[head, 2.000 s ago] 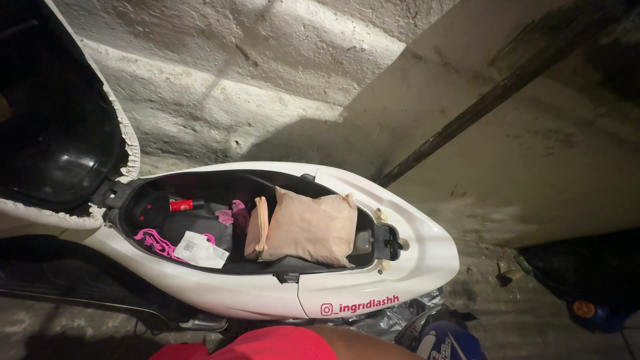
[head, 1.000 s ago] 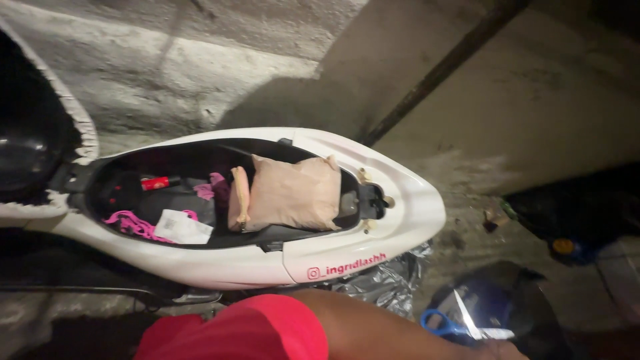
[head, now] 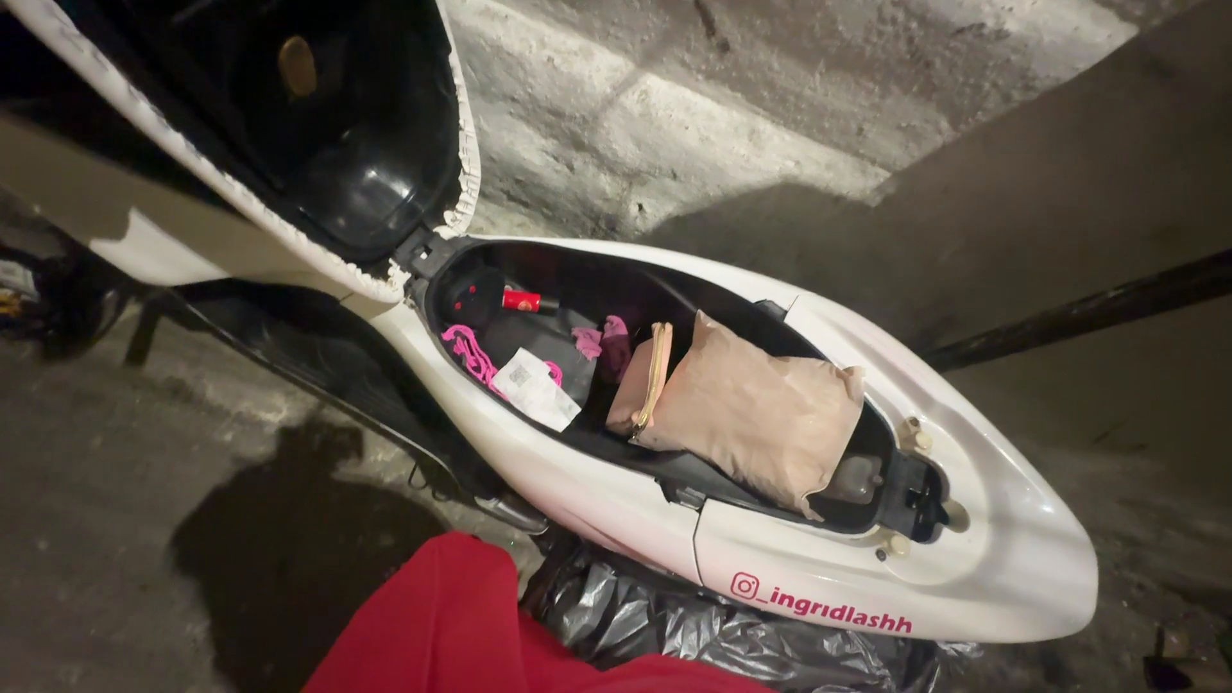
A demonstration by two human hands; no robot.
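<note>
Neither of my hands shows in the head view now. Below me stands a white scooter with its seat tipped up, so the storage compartment lies exposed. A beige pouch fills the rear half of the compartment, and a smaller zippered pouch leans at its left end. Further forward are a pink cord, a white paper slip bearing print, a small red and black cylinder and pink fabric. My red clothing shows at the bottom edge.
A rough wall runs behind the scooter. From the right edge, a dark pole slants down to the scooter's far side. Black plastic bags lie under its near side. The scooter's side bears pink writing.
The bare arm that reached toward the lower right one second ago is out of view. The view has swung left, and the blue and dark items at the lower right no longer show.
</note>
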